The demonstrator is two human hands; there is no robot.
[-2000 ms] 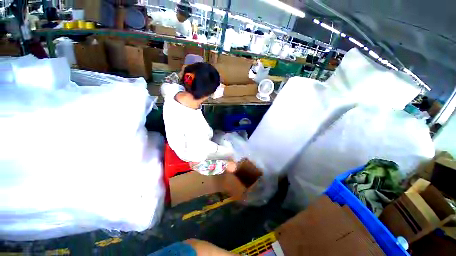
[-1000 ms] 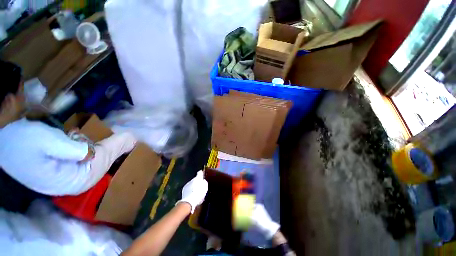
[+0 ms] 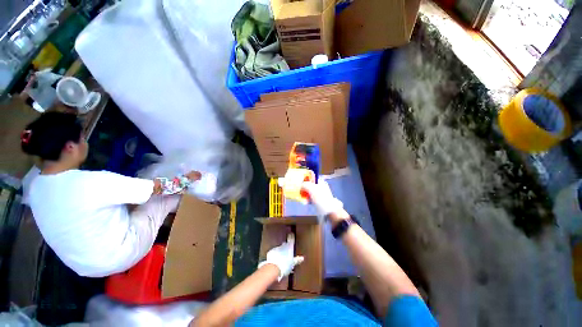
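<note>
A small brown carton (image 3: 308,255) stands on the grey-blue panel (image 3: 348,223), close to my body. Two of its flaps are folded in with a dark gap between them, and a far flap sticks out. My left hand (image 3: 281,257), in a white glove, lies on the folded flaps with its fingers spread at the gap. My right hand (image 3: 321,195), in a white glove, is shut on a tape gun (image 3: 304,163) with a blue and orange-red body, held above the panel beyond the carton.
Flat carton blanks (image 3: 297,128) lean on the blue bin (image 3: 357,70). A yellow crate (image 3: 276,198) edge shows beside the panel. A person (image 3: 96,204) sits on a red stool (image 3: 137,278) at left, by a large carton (image 3: 191,249). A yellow tape roll (image 3: 535,120) is on the right ledge.
The carton's dark opening now has folded flaps over it. My left hand has moved from its side onto the flaps. The tape gun has moved forward, away from my body.
</note>
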